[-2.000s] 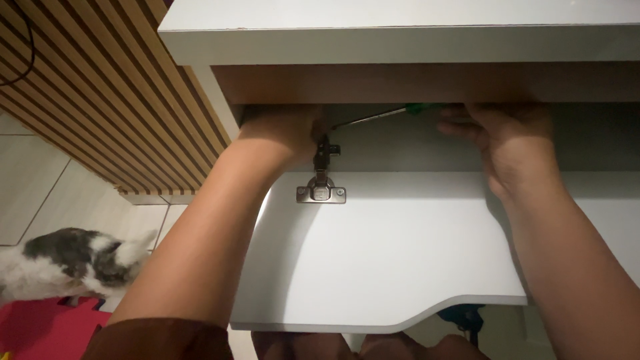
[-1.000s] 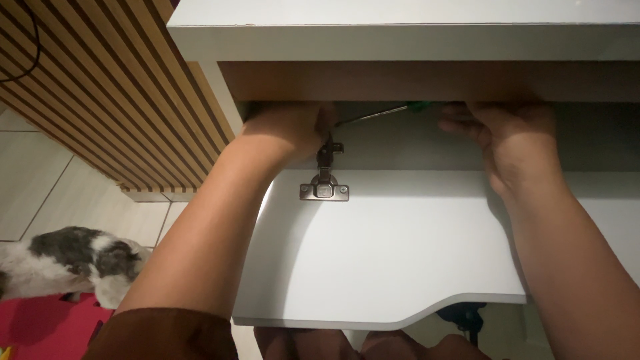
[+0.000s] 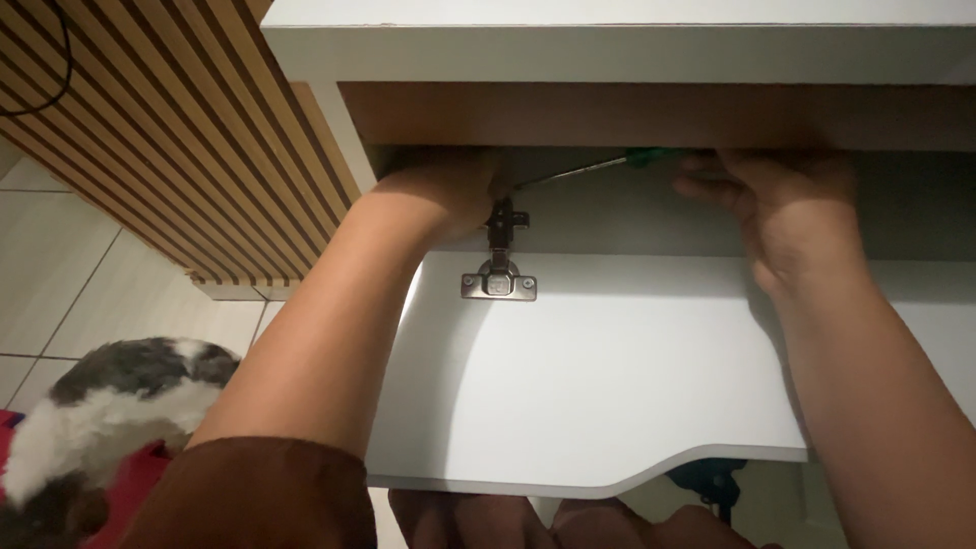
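A metal concealed cabinet hinge (image 3: 499, 284) is fixed on the inner face of a white cabinet door (image 3: 602, 366) that lies folded down. My left hand (image 3: 450, 191) reaches into the cabinet beside the hinge arm, its fingertips in shadow, so whether it grips anything is not clear. A screwdriver (image 3: 583, 170) with a green handle points left, its shaft tip near the top of the hinge arm. At the handle's right end is my right hand (image 3: 770, 198), fingers curled, partly hidden under the cabinet's upper edge.
The white cabinet top (image 3: 610, 53) overhangs both hands. Wooden slats (image 3: 191, 130) cover the surface at the left, with a black cable (image 3: 65, 69) across them. A black-and-white furry animal (image 3: 130, 412) is on the tiled floor near a red mat (image 3: 130, 496). A dark object (image 3: 713, 480) shows below the door.
The animal at the lower left has shifted its body. Both hands and the screwdriver stay in nearly the same place.
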